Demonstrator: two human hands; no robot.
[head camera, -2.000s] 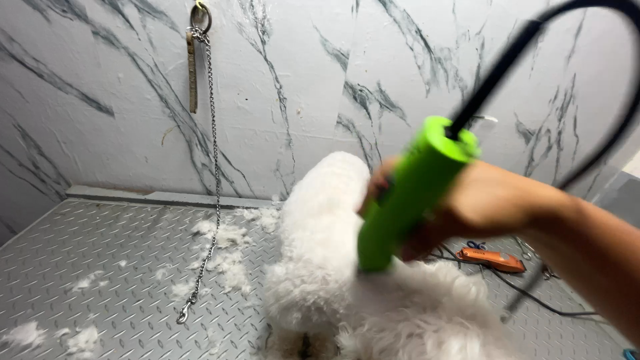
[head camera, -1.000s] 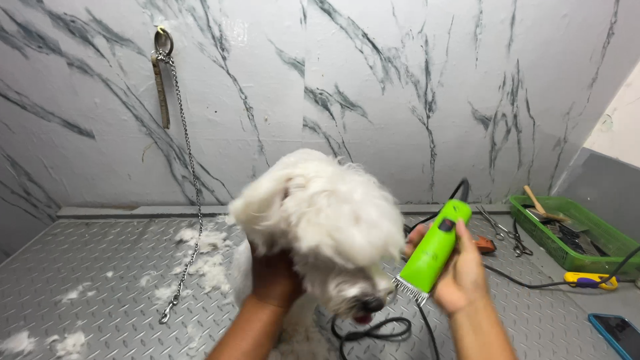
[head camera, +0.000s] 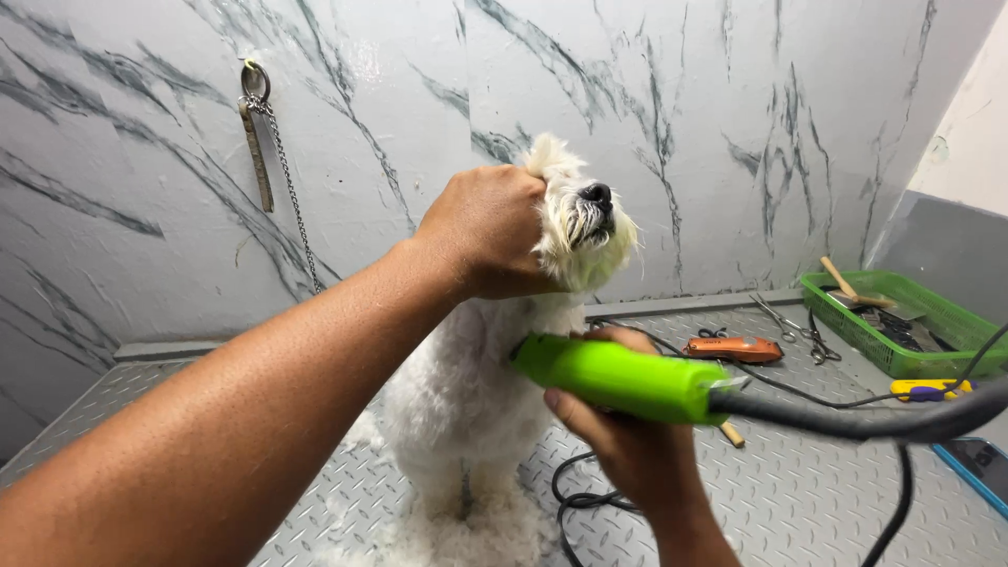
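Observation:
A white, curly-coated dog (head camera: 472, 394) sits or stands upright on the diamond-plate metal table (head camera: 787, 472), its muzzle tipped upward. My left hand (head camera: 488, 228) grips the fur at the side of its head and jaw, and the dog's eyes are hidden. Green corded electric clippers (head camera: 622, 378) are in my right hand (head camera: 630, 433), thumb below and fingers partly hidden behind the body. The clipper head is against the dog's chest, below the neck; the blade itself cannot be seen. Loose white fur (head camera: 465, 528) lies around the dog's feet.
Orange clippers (head camera: 732, 349) and metal shears (head camera: 819, 342) lie behind on the right, near a green plastic basket (head camera: 890, 354) of tools. A yellow-and-purple tool (head camera: 929, 389) and a phone (head camera: 976, 472) are farther right. Black cords cross the table. A chain (head camera: 291, 189) hangs on the left wall.
The dog's muzzle, lowered one second ago, now points up. My left hand has risen with the head. The green clippers, held beside the muzzle before, now touch the chest.

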